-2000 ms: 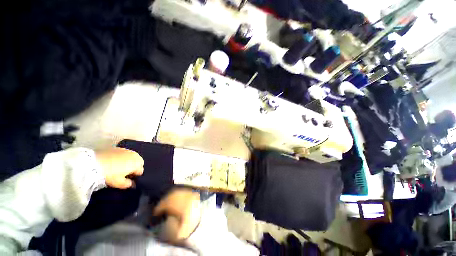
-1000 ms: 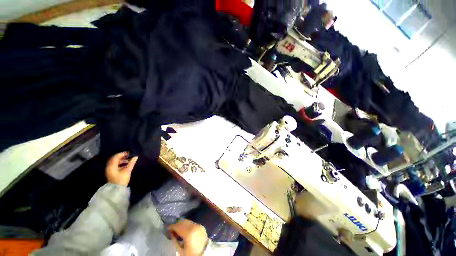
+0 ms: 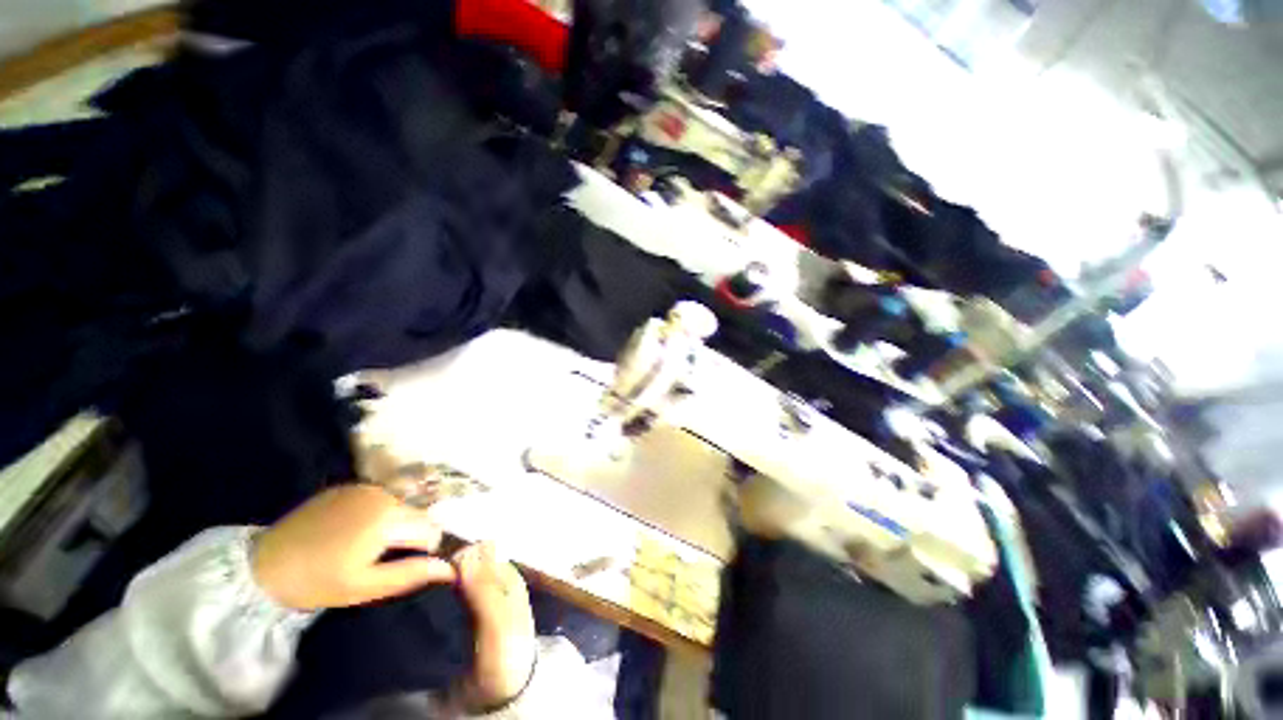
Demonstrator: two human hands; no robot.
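My left hand, bare with a light sleeve, is at the table's front edge at the lower left, over black cloth. Its thumb and fingers point right. My right hand is beside it, its fingertips meeting or nearly meeting the left ones. Blur and dark cloth hide whether either grips fabric. The cream sewing machine stands to the right of my hands. No cloth shows under its needle end. A large black garment heap lies left of and behind the machine.
A dark stack of cut pieces is right of the bed, below the machine head. The white table has a worn wooden edge and yellowed patches. A teal ridged item is beyond the machine. Other machines and black garments fill the background.
The view has swung left, then slightly back. My left hand has moved from the hanging black cloth to the table edge. My right hand has risen and the two have come together.
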